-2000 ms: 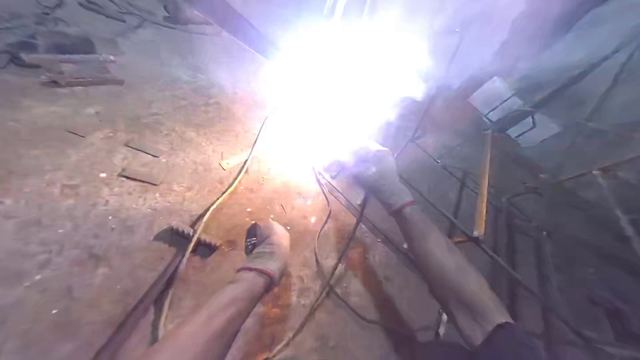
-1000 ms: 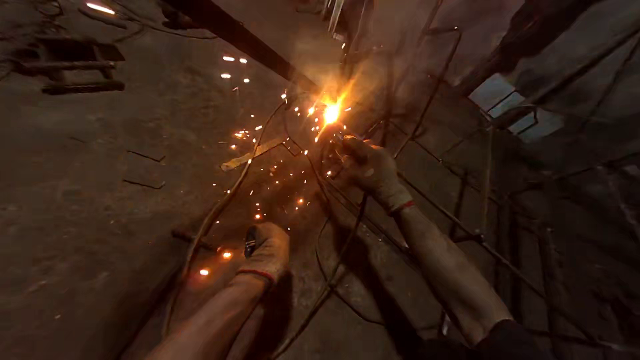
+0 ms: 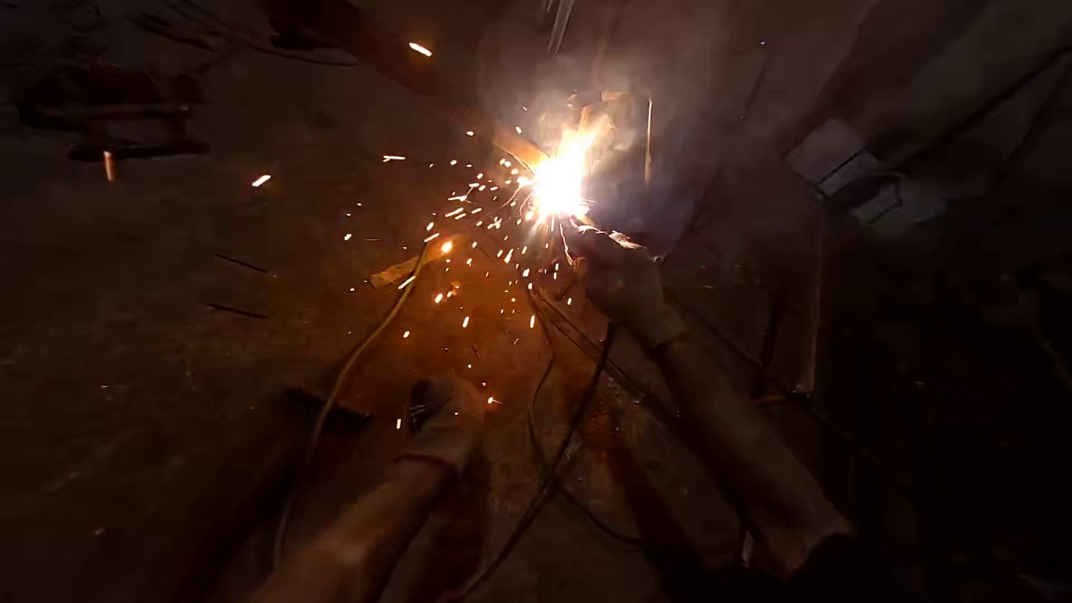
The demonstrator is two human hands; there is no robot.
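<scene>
Gloved and dim, my right hand [image 3: 624,280] reaches up to just below a blinding welding arc [image 3: 559,186]; what its fingers grip is lost in glare and shadow. Sparks spray left and down from the arc, where the end of a metal bar [image 3: 517,146] glows orange. My left hand [image 3: 448,414], also gloved, is lower and left of the arc, closed around a small dark object [image 3: 421,402] that I cannot identify. A flat metal strip [image 3: 394,274] lies left of the arc, crossed by a cable [image 3: 360,352].
More cables [image 3: 548,481] run between my forearms. A dark brush-like object [image 3: 322,410] lies left of my left hand. Thin rods [image 3: 239,311] are on the floor at left, dark metal pieces [image 3: 126,113] at upper left. A metal frame [image 3: 812,318] and pale plates [image 3: 837,159] stand right.
The arc was a huge white glare, then a small orange flare, and is bright white again with more sparks. Surroundings went from bright to dark. Both hands stay roughly in place.
</scene>
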